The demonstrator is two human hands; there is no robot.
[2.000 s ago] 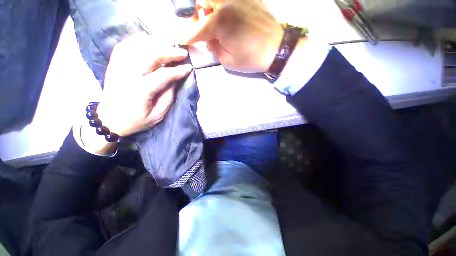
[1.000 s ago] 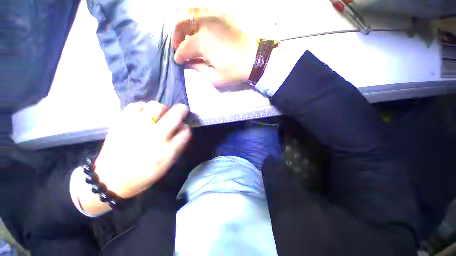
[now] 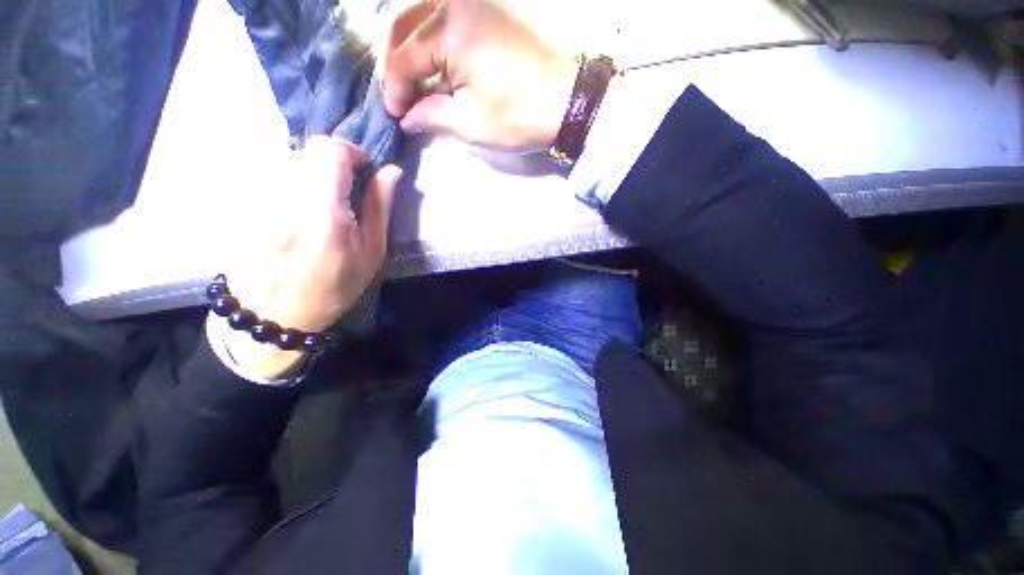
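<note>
A grey-blue shiny lining (image 3: pixel 301 67) runs from the top edge down to my hands on the white machine bed (image 3: pixel 719 124). My left hand (image 3: pixel 326 219) is near the table's front edge, fingers closed on the lining's lower end. My right hand (image 3: pixel 460 84) is just above and to the right, thumb and fingertips pinching the lining's right edge. The needle area is out of the picture or lost in glare at the top.
Dark cloth (image 3: pixel 84 101) covers the table's left side. The thread snips (image 3: pixel 825 25) are cut off by the top edge at the right. A dark slit runs right along the bed. The grey ribbed table edge (image 3: pixel 505 253) crosses above my lap.
The lining has moved up and bunched; its patterned end is no longer visible. My left hand dropped to the table edge, then rose slightly. My right hand moved left and up from the earliest frame.
</note>
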